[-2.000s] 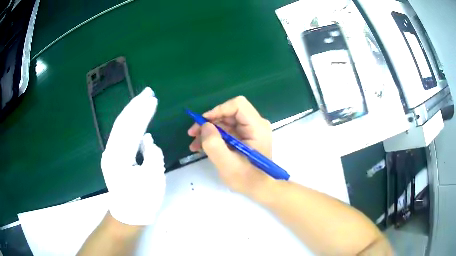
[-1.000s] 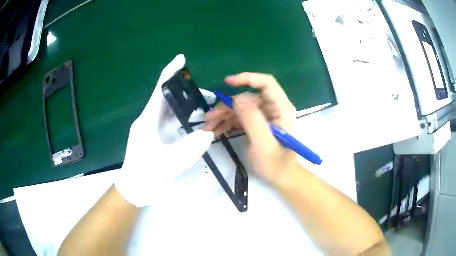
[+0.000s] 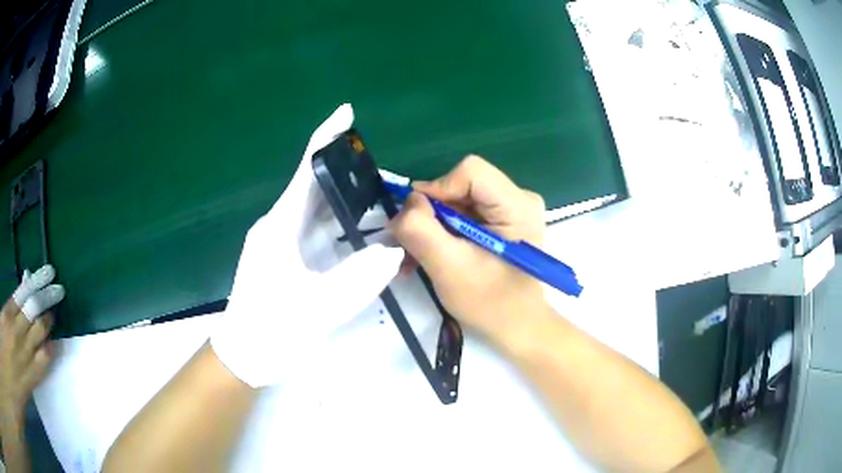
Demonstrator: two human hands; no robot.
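Observation:
A black phone middle frame (image 3: 349, 181) is held tilted over the white paper, its solid camera end up and its open window end down to the right. An orange spot shows at its top end. My left hand (image 3: 288, 277), in a white glove, grips the frame's upper part. My bare right hand (image 3: 480, 242) holds a blue pen (image 3: 503, 247). The pen's tip is at the frame's right side near the camera end; whether it touches cannot be told.
Another person's hand with white finger covers (image 3: 35, 305) is at a greyer frame (image 3: 30, 199) at the far left. A fixture (image 3: 785, 111) at right holds two black frames. A printed sheet (image 3: 679, 139) lies beside it. A black tray (image 3: 32, 65) is at upper left.
The pen tip has moved to the held frame's side, the frame staying nearly in place. The greyer frame has shifted left, and another person's hand has appeared there. The fixture now shows two frames.

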